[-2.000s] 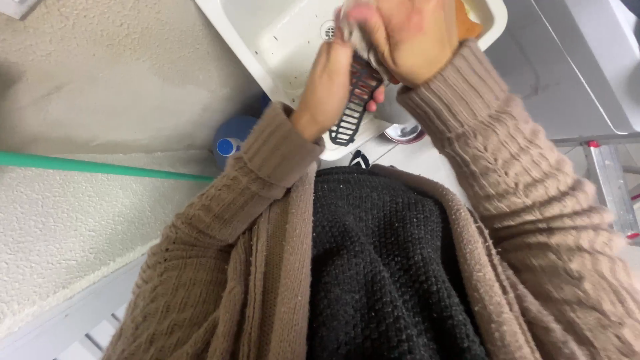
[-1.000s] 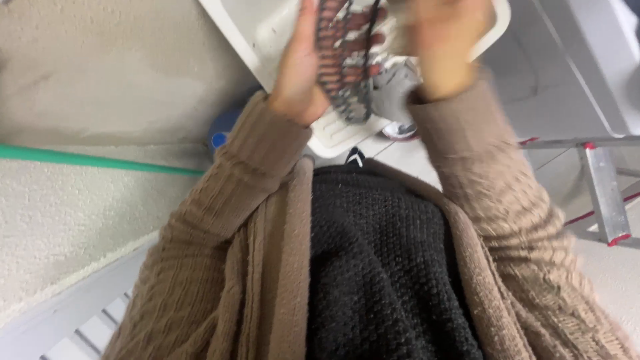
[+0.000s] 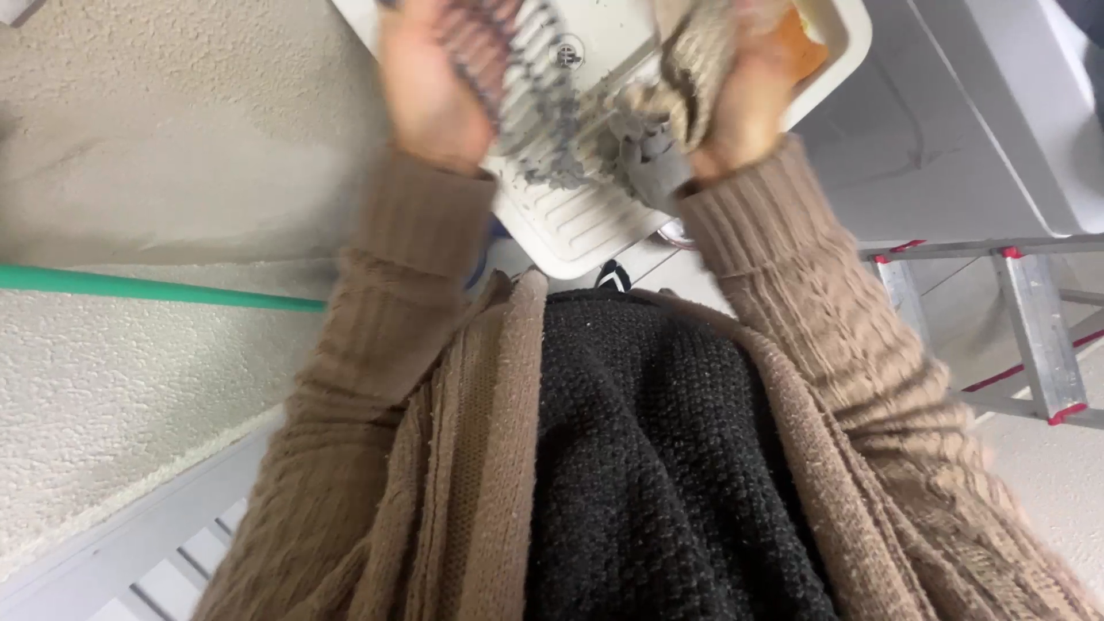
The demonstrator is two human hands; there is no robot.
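Over a white sink [image 3: 573, 246] with a ridged drainboard, my left hand [image 3: 440, 95] holds a dark slotted grille-like piece [image 3: 483, 52], blurred by motion. Its slotted part hangs over the sink, and grey clumps show near its lower end. My right hand [image 3: 746, 103] is on the other side, gripping a beige, wet-looking cloth [image 3: 697, 69]. A grey crumpled thing [image 3: 651, 155] lies or hangs just below the cloth; which of these I cannot tell. The upper parts of both hands are cut off by the frame edge.
The sink's drain [image 3: 567, 52] has dark bits around it. An orange thing [image 3: 798, 43] sits at the sink's right corner. A grey surface [image 3: 931, 129] stands to the right, with an aluminium stepladder [image 3: 1039, 336] below it. At left, a green strip [image 3: 155, 289] runs along the wall.
Two seconds ago my hands were together at the slotted piece. They are now apart, the left with the slotted piece and the right with the cloth. More of the stepladder shows.
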